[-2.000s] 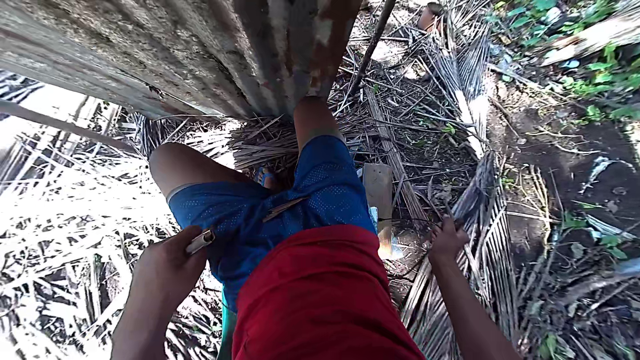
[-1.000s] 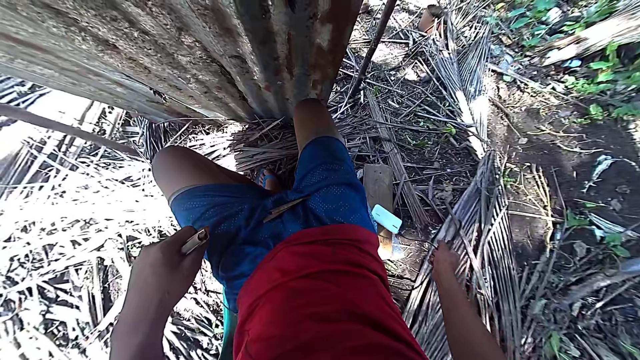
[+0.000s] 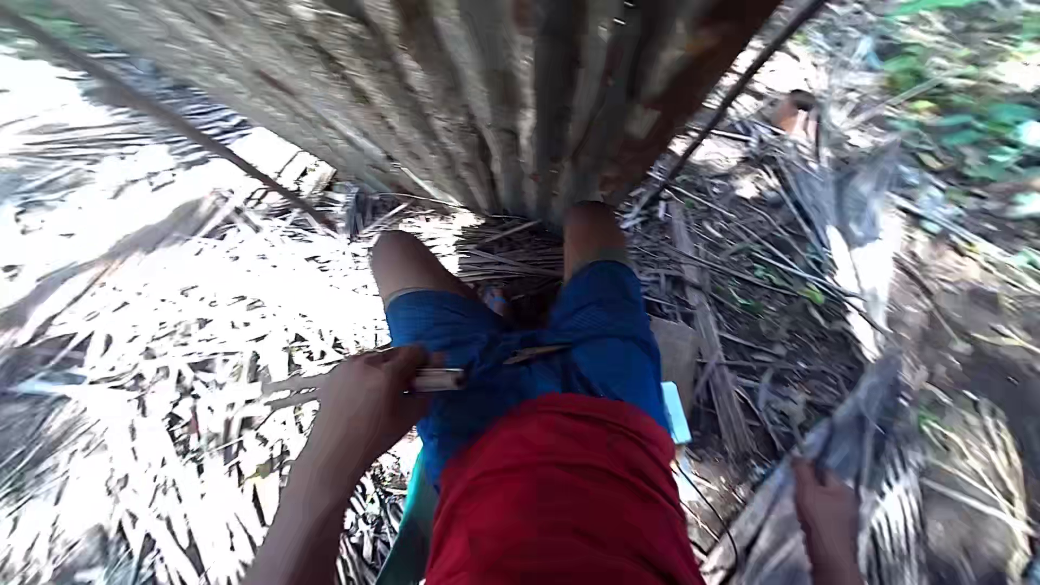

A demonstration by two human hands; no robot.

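Observation:
My left hand (image 3: 375, 394) is closed around a short light-brown stick or handle (image 3: 439, 379), whose pale end points right over the blue shorts (image 3: 605, 341). At lower right, my right hand (image 3: 827, 508) is over dried palm fronds (image 3: 780, 496). It is blurred, and whether it grips anything is unclear. A thin dark cord or wire (image 3: 719, 520) curves on the ground to its left. A thin brown strip (image 3: 536, 353) lies across the lap. Beside the right thigh are a pale blue flat object (image 3: 674, 413) and a flat board (image 3: 674, 349), both partly hidden.
Rusty corrugated metal sheeting (image 3: 455, 97) stands just beyond the knees. Thin poles flank it at left (image 3: 195, 138) and right (image 3: 723, 106). Dry palm litter (image 3: 203, 357) covers the ground at left. Green plants (image 3: 975, 122) grow at upper right. A green seat edge (image 3: 413, 520) shows below.
The view has shifted, with the body now farther right in it. My right hand has moved outward to the lower right, away from the pale blue object. My left hand still holds the stick.

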